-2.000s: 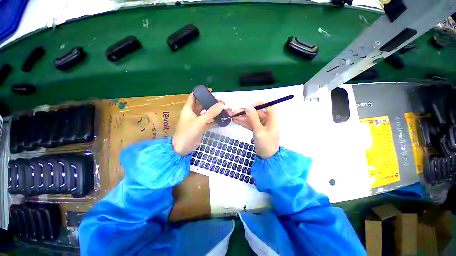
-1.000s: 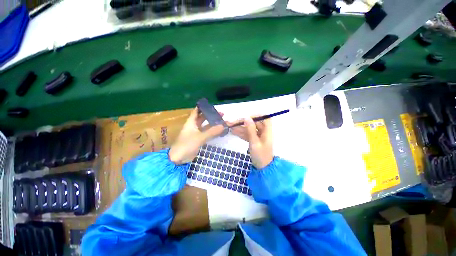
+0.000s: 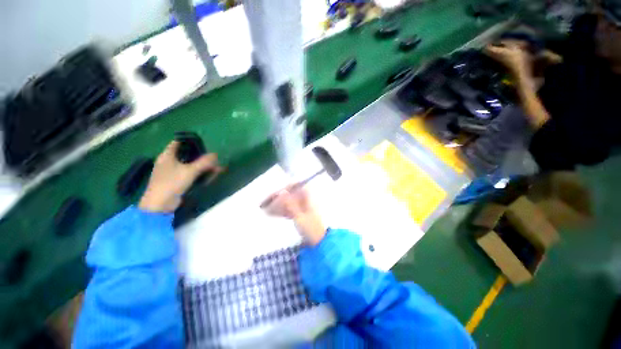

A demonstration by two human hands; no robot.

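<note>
The picture is blurred. My left hand (image 3: 173, 178) is over the green belt at left, its thumb and fingers around a black housing (image 3: 190, 144); whether the housing touches the belt cannot be told. My right hand (image 3: 296, 208) is above the white board, closed on a thin dark pen-shaped tool (image 3: 311, 178) that points up and right. The label sheet (image 3: 238, 300), with rows of small dark labels, lies below and between my hands, partly beside my right sleeve. Another black housing (image 3: 327, 163) lies on the white board near the tool's far end.
Loose black housings lie along the green belt (image 3: 238, 126). A pale metal post (image 3: 282, 88) rises behind my hands. Yellow printed labels (image 3: 408, 180) and a heap of black housings (image 3: 463, 95) are at right. Another person's arm (image 3: 528, 85) reaches there. An open cardboard box (image 3: 514, 238) stands lower right.
The view has swung to the right. My hands have parted: my left hand has moved away from the tool to the belt. My right hand still holds the tool.
</note>
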